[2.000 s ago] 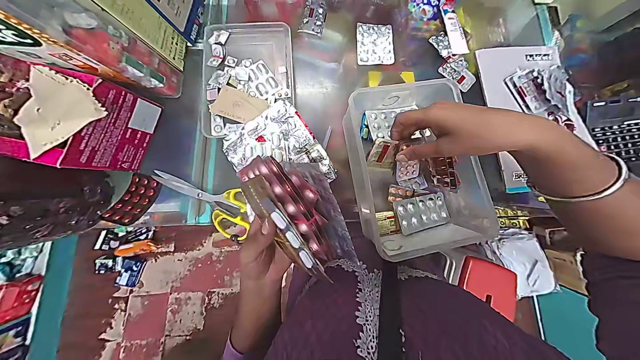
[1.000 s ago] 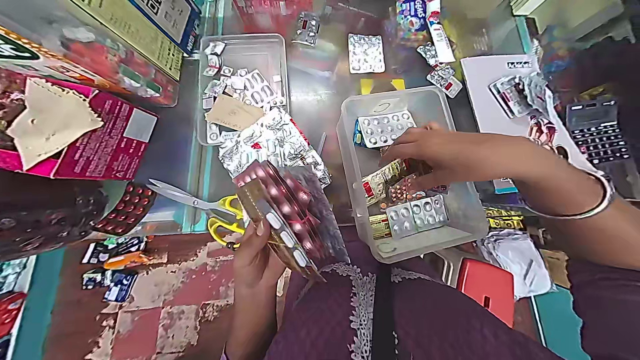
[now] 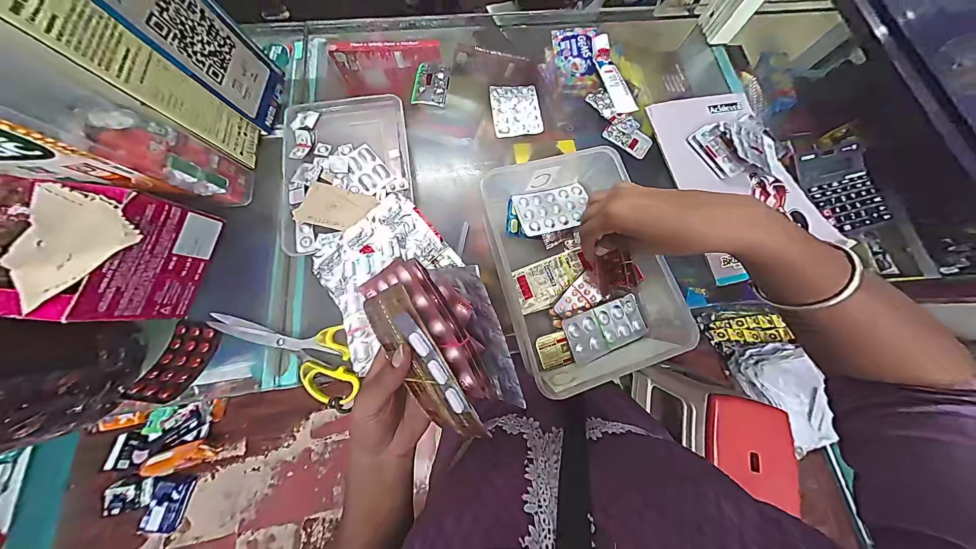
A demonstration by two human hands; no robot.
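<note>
My left hand [image 3: 393, 404] holds a fanned stack of blister packs [image 3: 442, 335], some with dark pink tablets, one with white oblong ones. My right hand [image 3: 610, 221] reaches into a clear plastic box [image 3: 671, 305], its fingers at a dark red blister pack [image 3: 616, 268]; part of the grip is hidden. Silver blister packs lie in that box, one [image 3: 550, 210] beside my fingers and one [image 3: 605, 329] nearer me, with a gold strip [image 3: 547, 280] between. Scissors with yellow handles [image 3: 332, 381] lie left of my left hand, by a heap of foil packs [image 3: 381, 236].
A second plastic box [image 3: 404, 145] of cut blister pieces stands on the glass counter [image 3: 450, 168]. A magenta carton [image 3: 164, 259] is at the left. A white notebook [image 3: 671, 130] with packs on it and a calculator [image 3: 842, 191] lie at the right. Below is a red stool [image 3: 755, 450].
My right hand has shifted within the box, and a silver blister pack now lies flat at its far end, where my fingers were two seconds ago. My left hand still holds its stack.
</note>
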